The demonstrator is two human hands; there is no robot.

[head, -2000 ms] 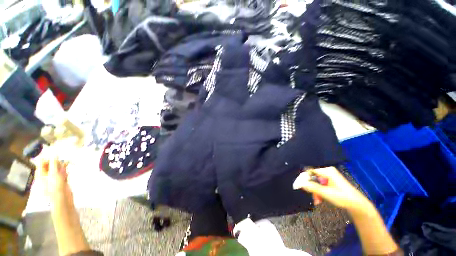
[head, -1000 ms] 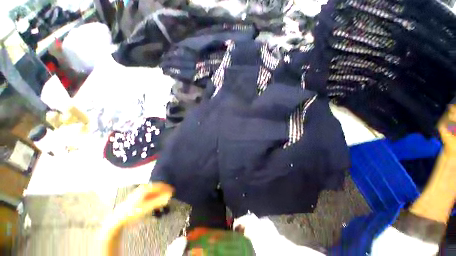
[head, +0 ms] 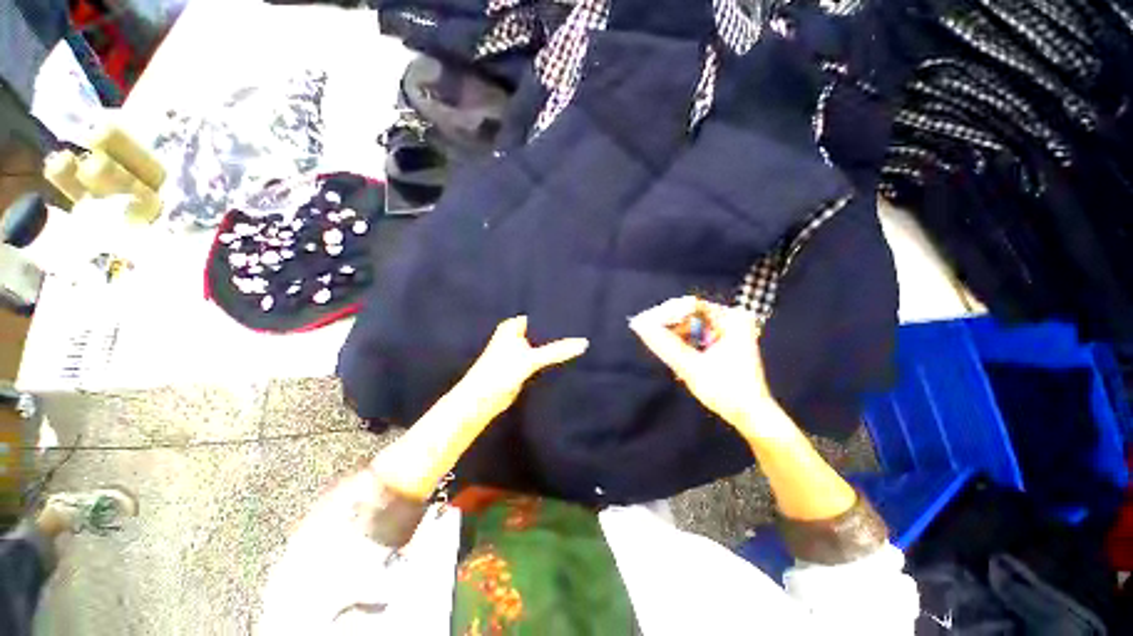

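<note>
A dark navy garment with black-and-white checked trim point(head: 596, 236) lies spread in front of me, its near edge over my lap. My left hand point(head: 507, 363) is over its near middle, thumb and fingers apart, with nothing visible in it. My right hand point(head: 708, 354) is over the garment to the right, thumb and finger pinched. A small tool with red and blue parts, possibly thread snips point(head: 696, 329), shows in its palm. Any needle or thread is too small to tell. A black pad with a red rim point(head: 288, 298) bears scattered small pale pieces.
A clear speckled bag point(head: 236, 137) lies behind the pad, with beige-yellow cones point(head: 106, 174) to its left. Grey-black cloth point(head: 454, 118) lies beside the pad. Stacked navy garments point(head: 994, 162) stand back right, above blue crates point(head: 938, 398). A person's shoe point(head: 93, 507) shows lower left.
Both hands have come in from the sides to over the garment. The view has tilted down and closer. The garment's near edge is now drawn further over my lap.
</note>
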